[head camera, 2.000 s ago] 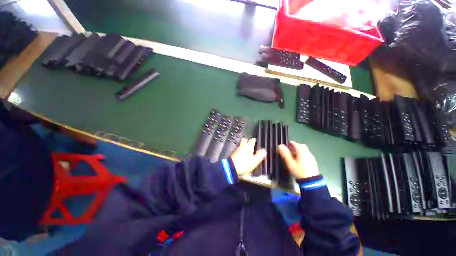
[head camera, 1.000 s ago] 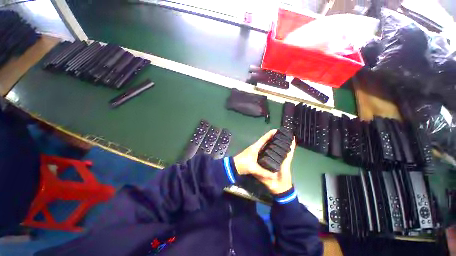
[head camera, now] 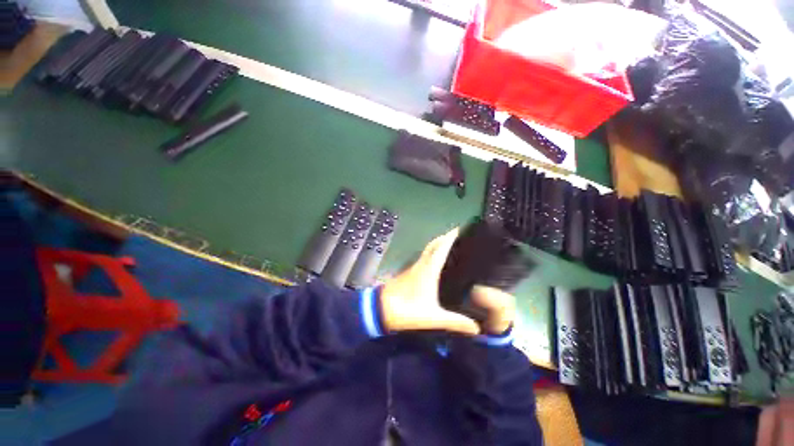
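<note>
My left hand (head camera: 420, 287) and my right hand (head camera: 493, 307) hold a handful of remotes (head camera: 479, 261) above the bench near its front edge. The handful is dark and blurred, so single remotes cannot be told apart. My right hand is partly hidden behind the handful. To its left, a row of remotes (head camera: 351, 244) lies button face up, three side by side. A black pouch (head camera: 425, 158) lies behind the row.
Stacked remotes stand in two rows at right, a back row (head camera: 601, 222) and a front row (head camera: 640, 335). Incoming remotes (head camera: 135, 74) and one set-apart remote (head camera: 205, 131) lie at left. A red plastic bin (head camera: 540, 87) stands behind, black plastic bags (head camera: 705, 113) at far right.
Two seconds ago my hands pressed remotes together on the bench. They then lifted them with ends facing up; now the handful is turned and blurred. The view has shifted a little.
</note>
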